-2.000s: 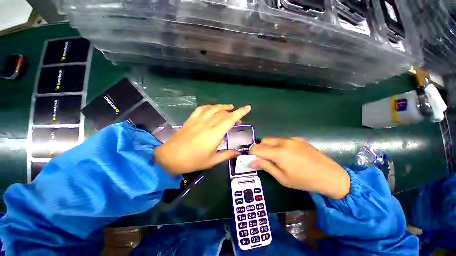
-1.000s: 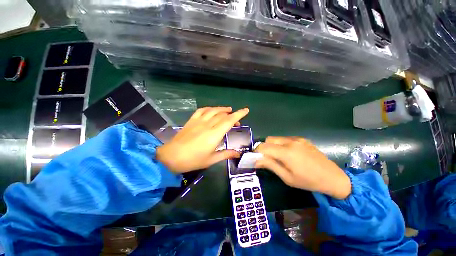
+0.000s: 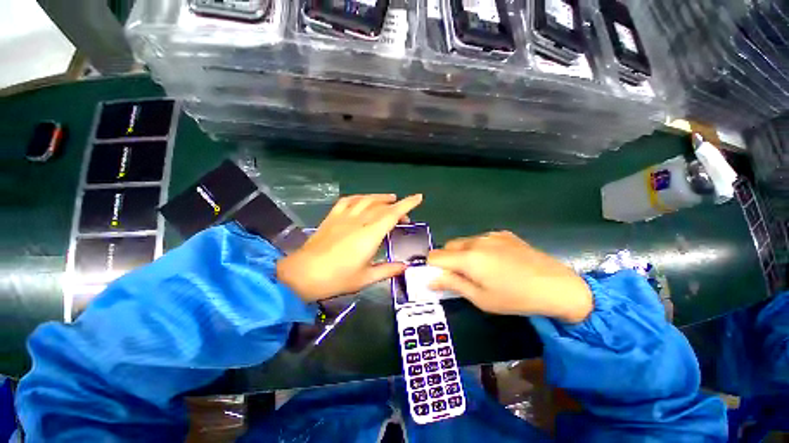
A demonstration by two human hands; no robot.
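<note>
An open flip phone [image 3: 430,372] lies in front of me, dark screen away from me and white keypad towards me. My left hand [image 3: 342,251] holds the phone at the screen's left side, with the thumb on the screen's left edge and the fingers by its top. My right hand [image 3: 510,275] pinches a white card [image 3: 422,284] flat over the lower screen. The card hides that part of the screen. A full strip of black printed films [image 3: 125,163] lies at the left. A partly used film sheet [image 3: 208,199] lies tilted beside it, its near part under my left sleeve.
Stacked clear blister trays [image 3: 389,104] with phones stand across the back of the green bench. A white bottle [image 3: 636,197] leans at the right. Shiny film scraps [image 3: 627,262] lie nearer on the right. A small dark object with a red edge [image 3: 43,141] is at far left.
The card, tilted a second ago, now looks flatter on the lower screen. My left hand keeps its place on the phone. The view has shifted slightly, showing more of the trays.
</note>
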